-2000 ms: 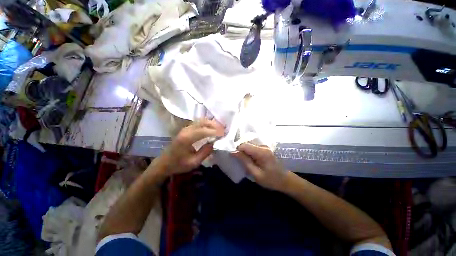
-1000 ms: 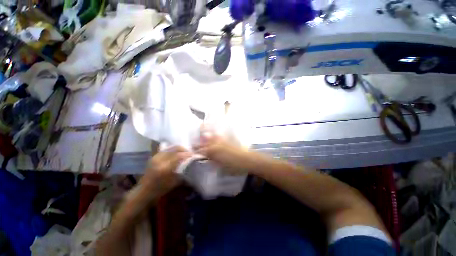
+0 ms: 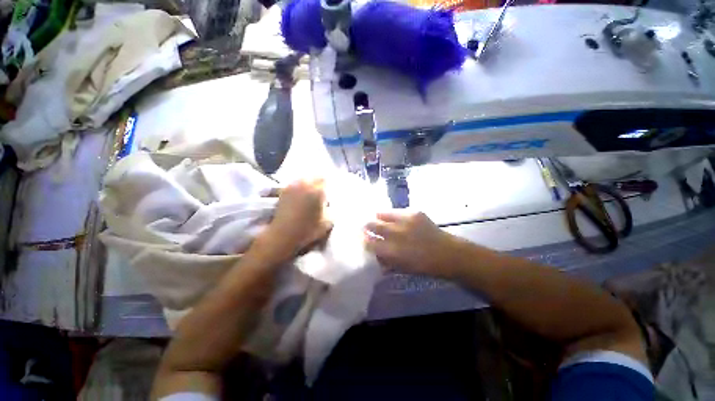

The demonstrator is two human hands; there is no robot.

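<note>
The cream garment piece (image 3: 188, 215) lies bunched on the table left of the needle, and a paler flap hangs over the front edge. My left hand (image 3: 298, 215) holds the cloth beside the bright light, its fingers bent. My right hand (image 3: 408, 241) is on the cloth's right side, fingertips on it. The cloth between the hands is overexposed. The sewing machine (image 3: 502, 125), white with a blue stripe, stands just beyond them. The needle and presser foot are lost in glare.
A grey oval handle (image 3: 273, 129) hangs left of the head. A purple fluffy cover (image 3: 408, 39) is on top. Shears (image 3: 593, 223) and a dark red handled tool (image 3: 633, 186) lie at the right. A cream heap (image 3: 94, 70) is at the far left.
Both hands and the cloth have moved from the table's front edge up to the machine head's left end. The cream cloth is now bunched at the left. The view has shifted closer.
</note>
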